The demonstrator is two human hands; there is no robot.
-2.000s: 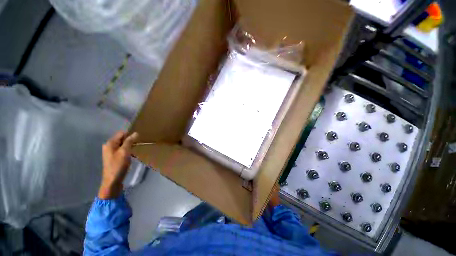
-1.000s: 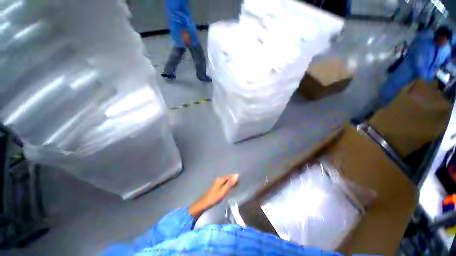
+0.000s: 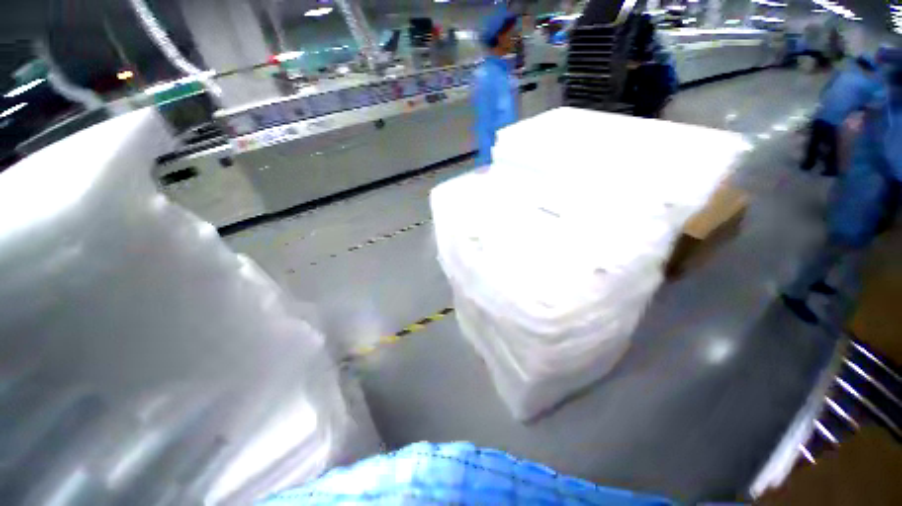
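Neither of my hands is in the picture; only the blue checked cloth of my clothing shows at the bottom edge. Nearest in front of me stands a tall white stack of foam trays point(image 3: 574, 237), its lower part wrapped in clear film, on the grey floor. A second, larger film-wrapped white stack point(image 3: 168, 326) fills the left side and is cut off by the left edge.
A brown carton point(image 3: 714, 225) sits behind the middle stack. Roller conveyor bars point(image 3: 839, 405) and brown cardboard point(image 3: 856, 469) are at the lower right. People in blue stand behind the stack point(image 3: 495, 94) and at the right point(image 3: 862, 188). Yellow-black tape point(image 3: 405, 334) marks the floor.
The view has swung up and left, towards the stacks and production line. The open carton with the bagged item and my left hand have gone out of the picture.
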